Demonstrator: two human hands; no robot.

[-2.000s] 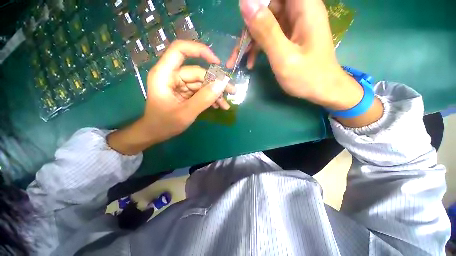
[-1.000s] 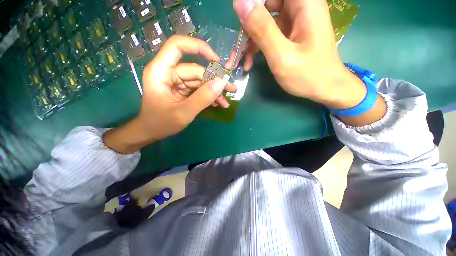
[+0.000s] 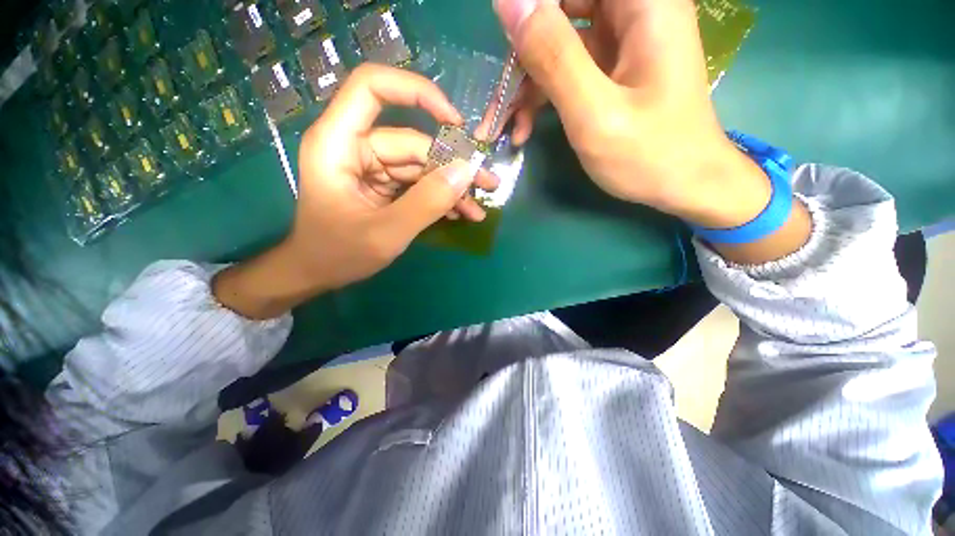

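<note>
My left hand (image 3: pixel 367 194) pinches a small square circuit board module (image 3: pixel 452 149) between thumb and fingers, its silver-grey metal side showing. My right hand (image 3: pixel 628 115), with a blue strap at the wrist, holds slim metal tweezers (image 3: pixel 506 96), their tips at the module's right edge. Whether the tips hold a small piece cannot be told. A clear film (image 3: pixel 466 82) with rows of marks lies beyond the fingers and glares white below them. A yellow-green film piece (image 3: pixel 468 232) lies under my left hand, partly hidden.
A clear blister tray (image 3: pixel 94 228) at the upper left holds green-gold modules and silver-grey ones with white labels. Another yellow-green film sheet (image 3: pixel 723 34) lies beyond my right hand. The green mat's front edge (image 3: pixel 524 314) is near my body. Dark hair shows at the far left.
The module and the tweezers are tilted slightly differently, with the tips staying at the module's right edge. The tray has shifted slightly up and left in view. Both hands keep their hold.
</note>
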